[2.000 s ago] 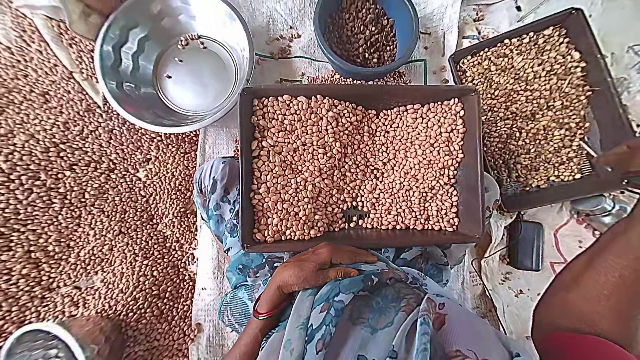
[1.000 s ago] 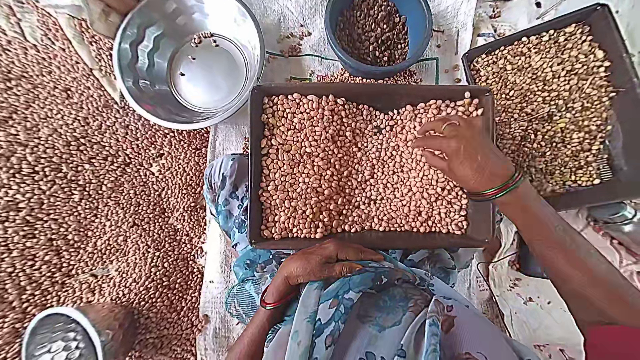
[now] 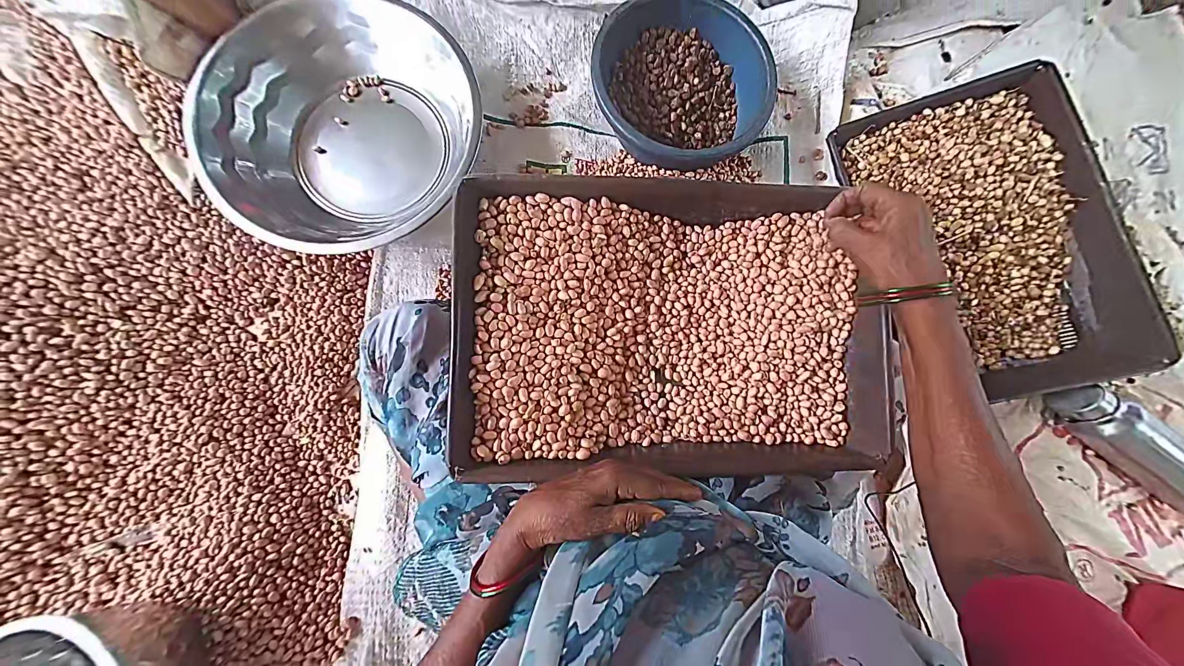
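A dark rectangular tray (image 3: 671,464) lies across my lap, spread with pinkish peanut kernels (image 3: 573,324). At the tray's top right corner is my right hand (image 3: 883,231), its thumb and fingertips pinched together over the edge of the kernels; whether something small is between them cannot be told. My left hand (image 3: 592,504) rests on the patterned blue and white cloth (image 3: 647,573) against the tray's near edge, with fingers slightly apart and nothing seen in it. A second dark tray (image 3: 1110,305), right of my right hand, holds paler, yellowish kernels (image 3: 962,203).
A steel basin (image 3: 370,157) with a few kernels stands at the upper left, beside a blue bowl (image 3: 758,83) of dark kernels. A large heap of kernels (image 3: 166,370) covers the left. A metal bottle (image 3: 1124,439) lies at the right. Part of another person's hand (image 3: 199,14) shows at top left.
My right hand was by the right tray, then over the kernels in the lap tray, and is now at that tray's top right corner. My left hand has stayed at the near edge.
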